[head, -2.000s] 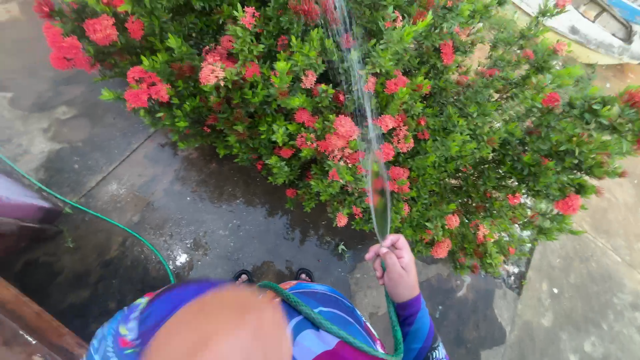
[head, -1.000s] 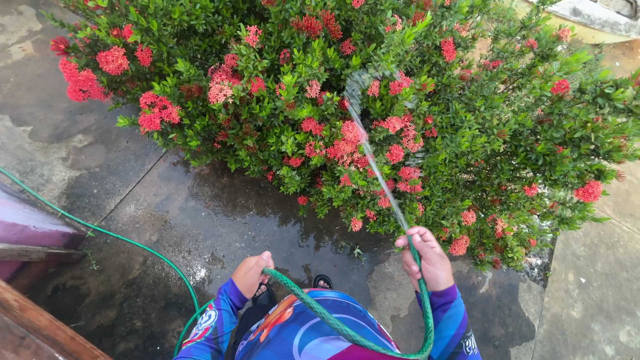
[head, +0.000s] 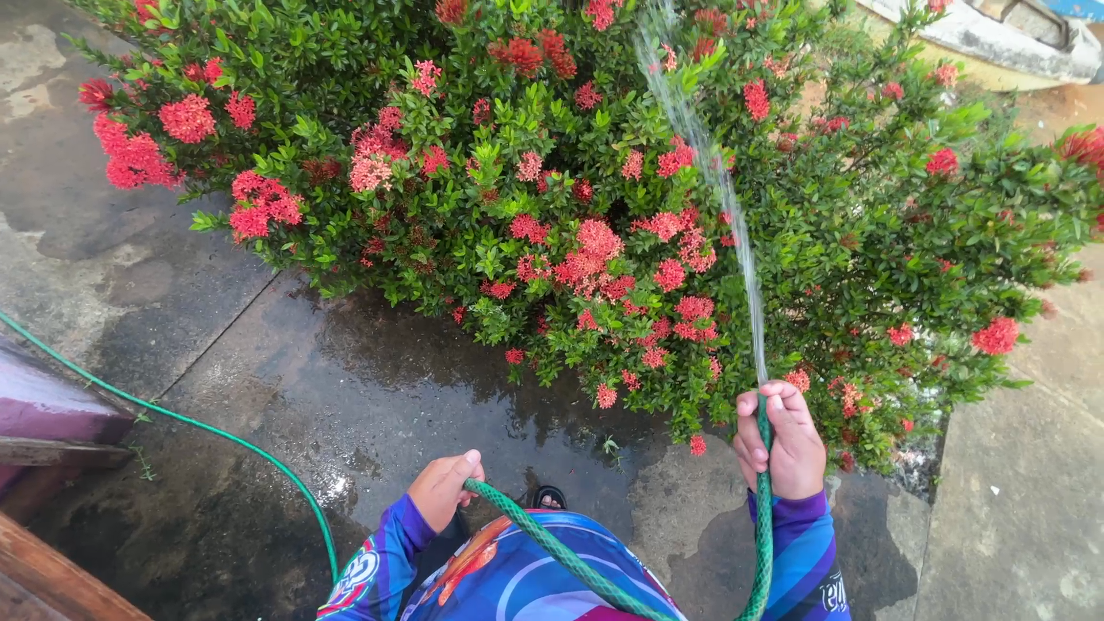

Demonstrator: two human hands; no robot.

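A green garden hose (head: 552,541) loops in front of my body. My right hand (head: 783,440) is closed around it just below its open end, which points up and away. From that end a stream of water (head: 733,216) arcs over a leafy ixora bush (head: 483,198) with red-pink flower clusters. My left hand (head: 447,490) grips another part of the hose, lower and to the left. The bottom of the hose loop lies outside the view.
More of the hose runs across the wet concrete ground (head: 259,414) at left. A purple wall base (head: 52,397) and a wooden beam (head: 60,573) stand at lower left. A worn boat-like hull (head: 992,39) lies at upper right. One sandalled foot (head: 548,498) shows below.
My left hand, not seen two seconds ago, is now on the hose. The water stream, short and curling one second ago, now reaches to the top of the view.
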